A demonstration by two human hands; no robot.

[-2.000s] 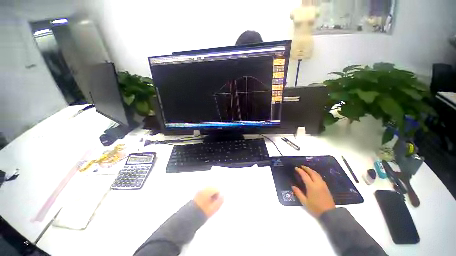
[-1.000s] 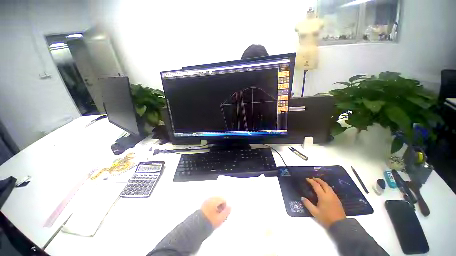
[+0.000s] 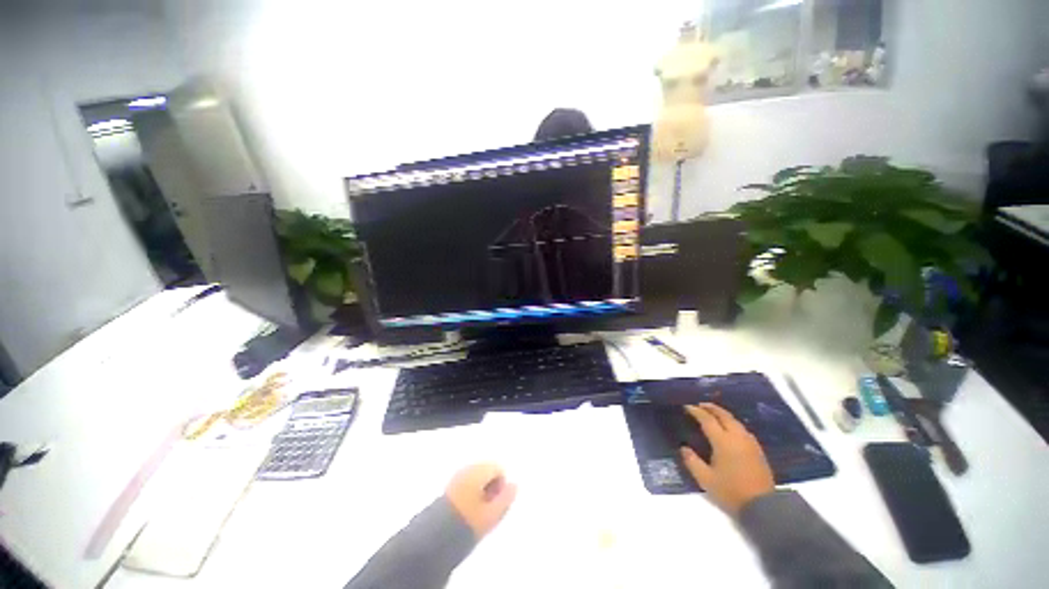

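The monitor [image 3: 495, 247] shows a dark window with thin curved pattern outlines and orange tool buttons at its right edge. The black keyboard [image 3: 500, 385] lies below it. My right hand [image 3: 733, 460] rests on a dark mouse [image 3: 688, 433], mostly hidden under the fingers, on the black mouse pad [image 3: 782, 426]. My left hand [image 3: 481, 498] lies curled on the white desk, with nothing seen in it. White paper [image 3: 552, 443] lies in front of the keyboard, its outline washed out by glare.
A calculator [image 3: 308, 434], yellow loops [image 3: 247, 408], a beige sheet [image 3: 190, 518] and a pinkish strip [image 3: 144, 489] lie left. A phone [image 3: 917, 503], a thin stick [image 3: 804, 403] and dark-handled tools [image 3: 920, 414] lie right. Plants [image 3: 851, 230] and a person's head [image 3: 564, 124] are behind.
The camera view has shifted slightly. Both hands keep nearly the same places on the desk and mouse, and the pattern outlines on the screen look much the same.
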